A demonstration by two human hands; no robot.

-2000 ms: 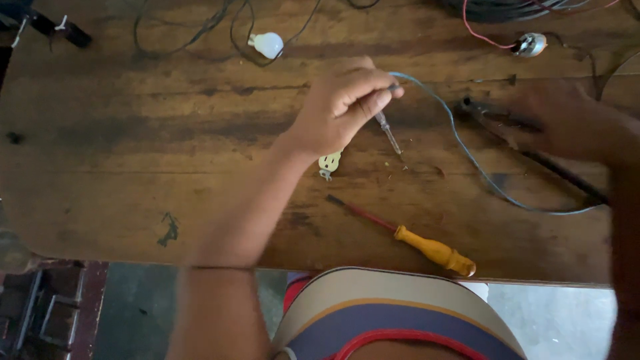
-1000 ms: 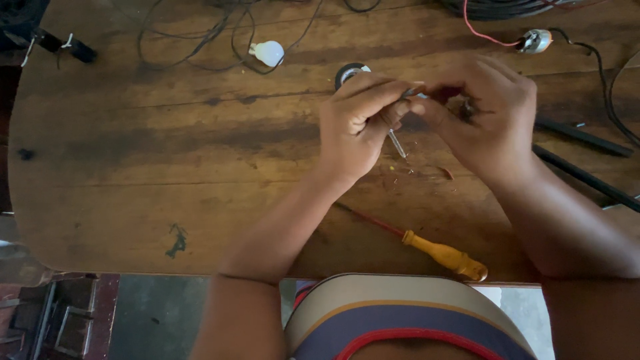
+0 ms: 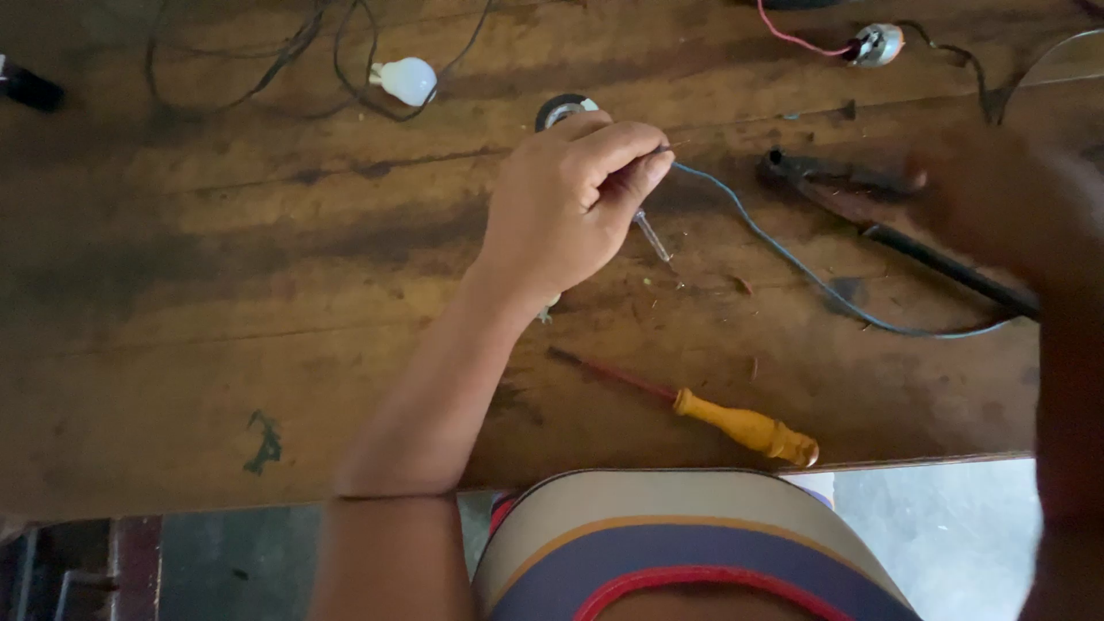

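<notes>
My left hand (image 3: 578, 203) pinches the end of a thin blue wire (image 3: 776, 246), with a few bare strands at its fingertips. The wire curves right across the wooden table. Under that hand a clear slim shaft (image 3: 653, 236) points down toward small scraps. My right hand (image 3: 992, 190), blurred, is at the right over the handles of dark long-handled pliers or cutters (image 3: 828, 194); whether it grips them cannot be told. A screwdriver with a yellow handle (image 3: 746, 427) lies near the front edge. Part of a pale outlet (image 3: 549, 306) shows below my left wrist.
A white light bulb (image 3: 407, 81) lies among dark cables (image 3: 297, 52) at the back left. Behind my left hand is a roll of black tape (image 3: 556, 108). A metal socket-like part (image 3: 878, 45) with a pink wire sits at the back right. The table's front edge (image 3: 259, 509) runs below.
One second ago both hands were together at mid-table; my right hand has since moved away to the right, toward the tool. The blue wire now stretches out from my left fingertips.
</notes>
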